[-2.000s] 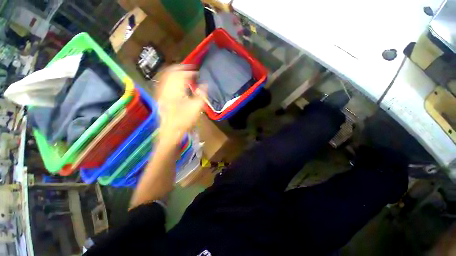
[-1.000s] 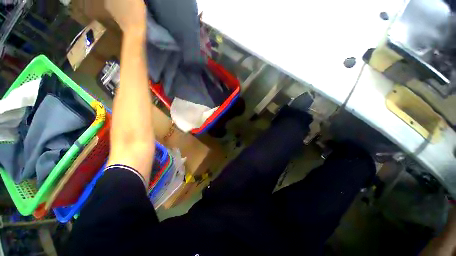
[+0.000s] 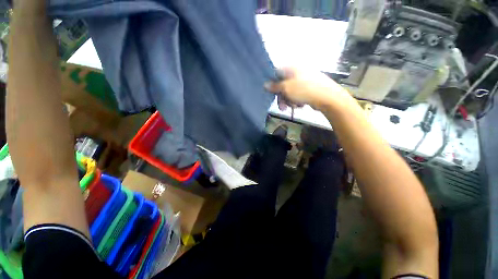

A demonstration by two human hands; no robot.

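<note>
A large blue-grey garment panel hangs in the air over the table's front edge and the red basket. My right hand pinches its right edge. My left forearm reaches up at the far left; my left hand is cut off by the top edge, so its grip does not show. A white cloth piece hangs below the panel. More grey cloth lies in the red basket.
The overlock machine stands on the white table at the right. A small dark tool lies before it. Stacked baskets and a cardboard box are at lower left. My legs are below the table.
The view has swung towards the machine. The grey cloth has been lifted and spread from the red basket. My right hand has come in and holds its edge.
</note>
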